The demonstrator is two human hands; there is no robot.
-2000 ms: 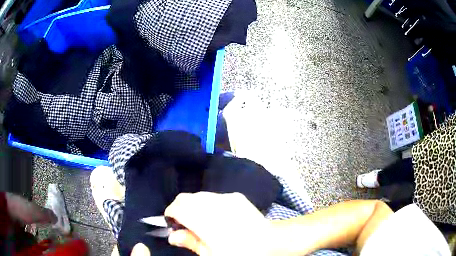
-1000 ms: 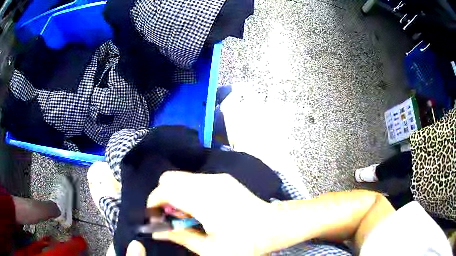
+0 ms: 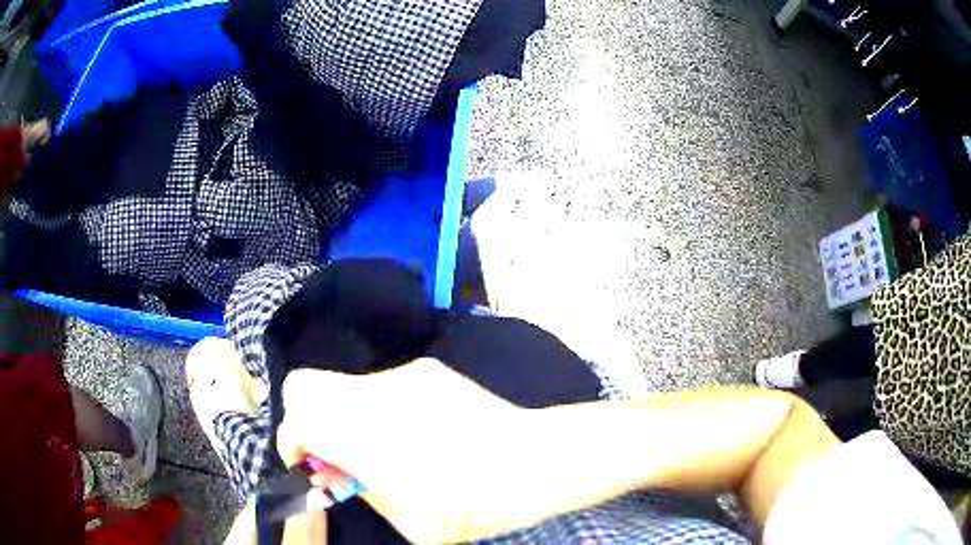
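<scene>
The navy garment piece (image 3: 367,309) lies over my lap. My right hand (image 3: 394,442) is closed around the thread scissors (image 3: 306,500), low in the view. Their blades point down and left over a dark edge of the cloth, and small pink and light-blue parts of the handles show. My left hand (image 3: 307,528) is mostly cut off by the bottom edge; its fingers hold the navy cloth just below the blades. Whether the blades touch a thread cannot be seen. Blue-and-white checked clothing (image 3: 628,524) shows beneath.
A blue crate (image 3: 453,202) at upper left holds navy and gingham garments (image 3: 256,218), some draped over its rim. A person in red (image 3: 37,447) is at the left, with a hand at the crate. A person in leopard print (image 3: 924,351) and a printed box (image 3: 855,261) are at the right.
My right hand has moved left and down with the scissors, towards my left fingers. At the left, the person in red has come further into view, with a hand now at the crate.
</scene>
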